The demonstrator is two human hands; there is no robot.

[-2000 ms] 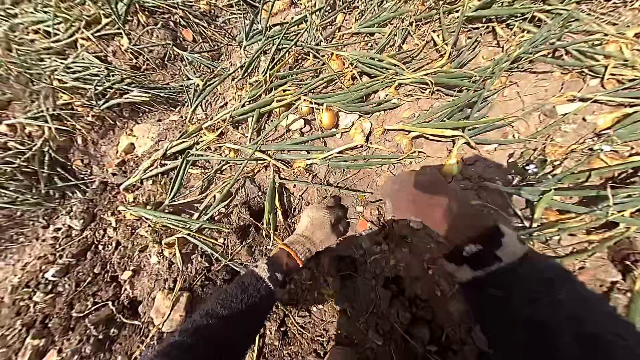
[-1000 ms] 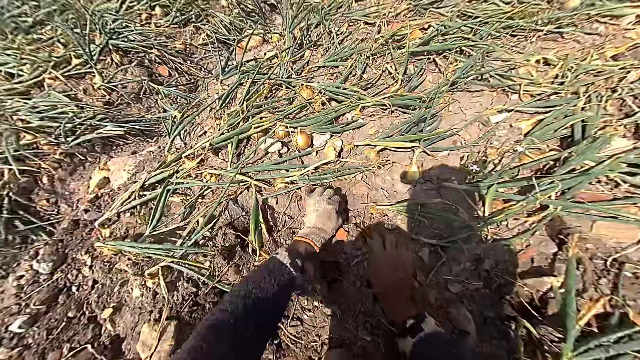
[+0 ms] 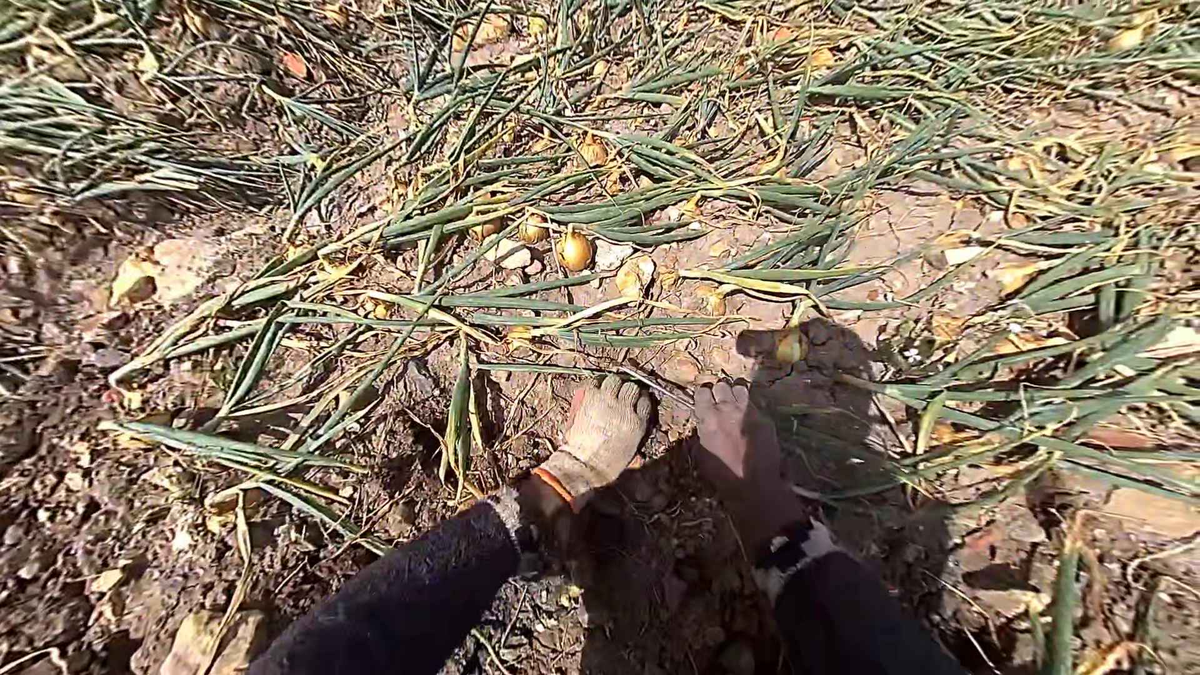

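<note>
My left hand (image 3: pixel 602 433), in a pale knitted glove with an orange cuff edge, rests palm down on brown soil with its fingers bent. Beside it on the right, my right hand (image 3: pixel 737 441) looks bare and also touches the soil, fingertips down and partly in shadow. Whether either hand has anything under its fingers is hidden. A golden onion bulb (image 3: pixel 575 250) lies above the left hand, with a smaller onion (image 3: pixel 532 229) at its left. Another onion (image 3: pixel 791 345) sits in shade just beyond the right hand. Long green onion leaves (image 3: pixel 525 302) stretch across the ground above both hands.
Flattened onion tops (image 3: pixel 1059 394) cover the ground at right, and more leaves (image 3: pixel 141 141) lie at upper left. A pale stone (image 3: pixel 202 642) sits at lower left, a flat stone (image 3: pixel 1153 511) at right. Loose clods of soil surround the hands.
Two seconds ago the right hand was blurred and raised beside the left; now it is down on the soil. The left hand's fingers, curled in at first, now reach forward.
</note>
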